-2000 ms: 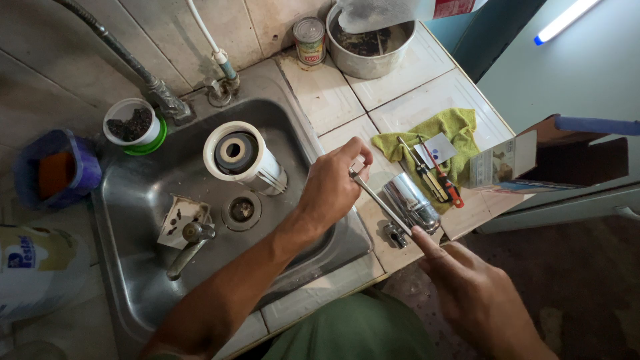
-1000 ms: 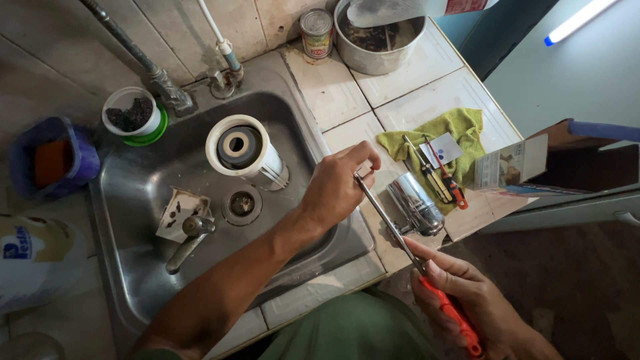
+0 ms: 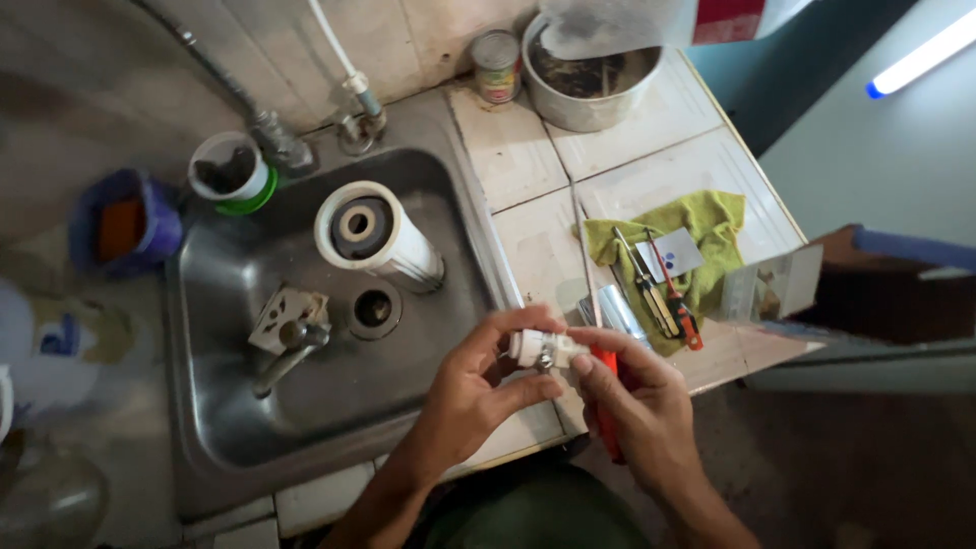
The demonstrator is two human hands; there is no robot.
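Note:
My left hand (image 3: pixel 488 381) and my right hand (image 3: pixel 640 389) hold a small white plastic fitting (image 3: pixel 541 348) with a metal clamp between their fingertips, above the counter's front edge. In my right hand there is also a long screwdriver (image 3: pixel 608 412) with a red handle, its shaft pointing up toward the wall. Partly hidden behind the hands, a shiny chrome part (image 3: pixel 621 313) lies on the tiles. Two smaller screwdrivers (image 3: pixel 648 293) (image 3: pixel 681 309) and a white card (image 3: pixel 675 255) rest on a yellow-green cloth (image 3: pixel 705 217) to the right.
The steel sink (image 3: pixel 229 412) on the left holds a white cylinder (image 3: pixel 412 255), a faucet (image 3: pixel 293 354) and a whitish block (image 3: pixel 278 313). A metal pot (image 3: pixel 591 110) and a can (image 3: pixel 497 67) stand at the back. An open box (image 3: pixel 785 286) juts out at right.
Both hands have come together around the white fitting, which did not show clearly before. The long screwdriver's shaft has swung from across the left hand to point toward the wall.

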